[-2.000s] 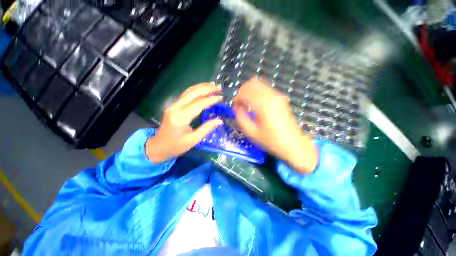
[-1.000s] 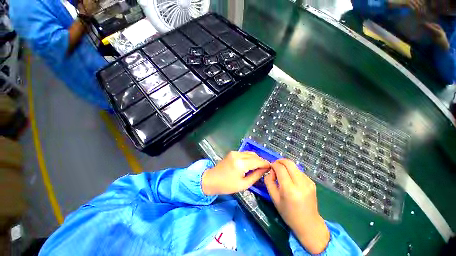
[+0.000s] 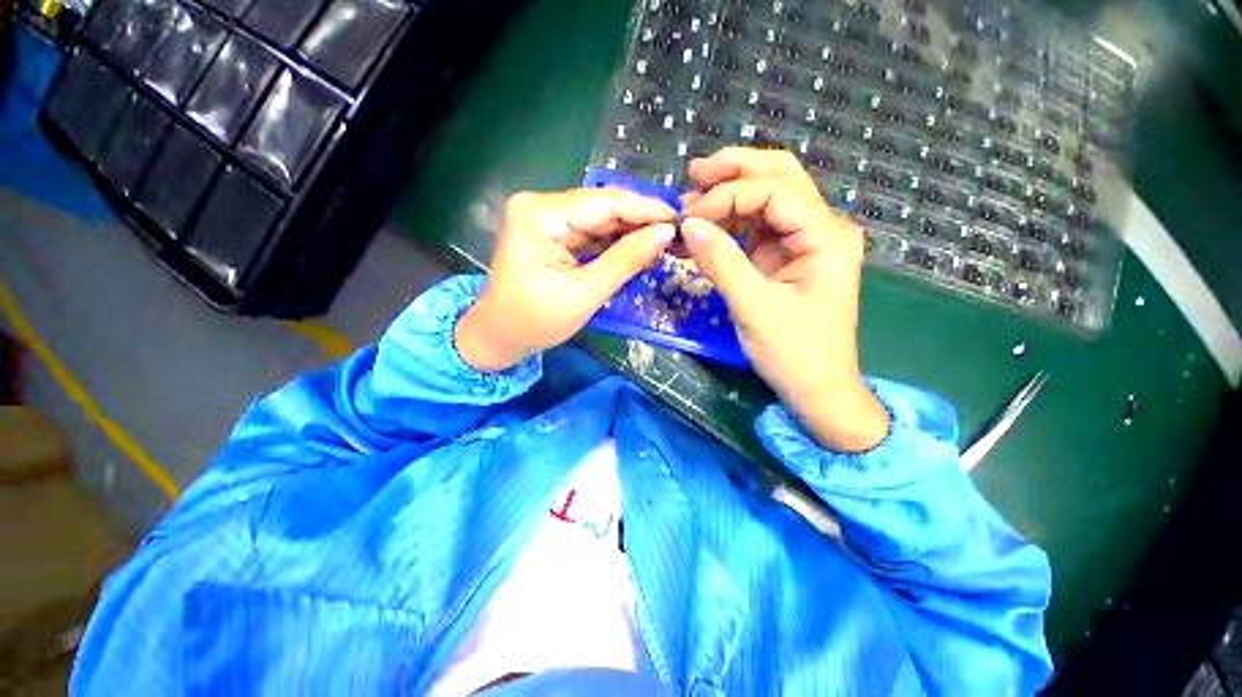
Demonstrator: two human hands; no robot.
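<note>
My left hand [image 3: 552, 267] and my right hand [image 3: 790, 279] meet fingertip to fingertip over the blue parts bin [image 3: 640, 324]. Between the fingertips is a tiny dark part [image 3: 677, 234], mostly hidden by the fingers. Both hands pinch at it. Tiny pale gold parts [image 3: 685, 292] lie heaped in the bin below the hands. The clear blister tray [image 3: 940, 150], with rows of small dark components, lies flat on the green bench just beyond the bin and to the right.
Black blister trays [image 3: 225, 150] stand at the upper left. Tweezers [image 3: 1005, 419] lie on the green bench [image 3: 1076, 504] by my right sleeve. A clear plastic edge [image 3: 667, 384] lies between the bin and my body. A white stripe [image 3: 1182, 279] runs at the right. Grey floor shows at the left.
The view has turned down, so the black trays and blister tray sit higher in the picture. The person and fan at the upper left are out of view. The hands are still together over the bin.
</note>
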